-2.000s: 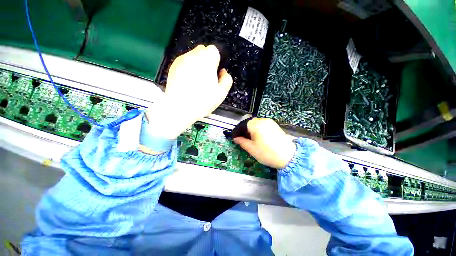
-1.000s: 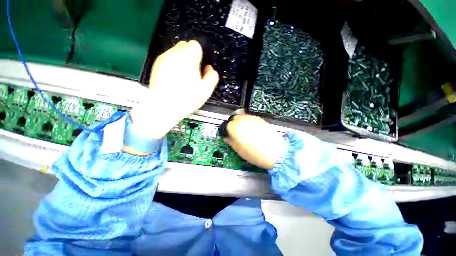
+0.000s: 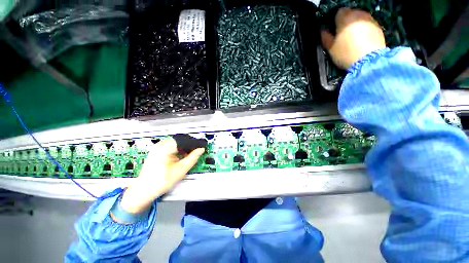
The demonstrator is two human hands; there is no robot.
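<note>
Green circuit boards (image 3: 252, 149) lie in a long row in the pale rail (image 3: 288, 182). My left hand (image 3: 167, 167) is over the boards left of centre. Black finger covers or dark parts show at its fingertips; I cannot tell whether it holds a component. My right hand (image 3: 355, 38) is over the right bin (image 3: 329, 79) of green cylinders; its fingertips are blurred and partly hidden among the dark contents. The middle bin (image 3: 259, 59) holds many small green-silver cylinders. The left bin (image 3: 167, 72) holds a heap of tiny dark parts.
A white label (image 3: 191, 25) is on the left bin. A clear crumpled plastic bag (image 3: 67, 23) lies on the green surface (image 3: 61, 90) at far left. A thin blue cord (image 3: 43, 149) crosses the rail to my left wrist, which bears a pale blue strap.
My left hand has moved from the left bin down to the boards. My right hand has moved from the boards to the right bin. The view has shifted, and the plastic bag now shows.
</note>
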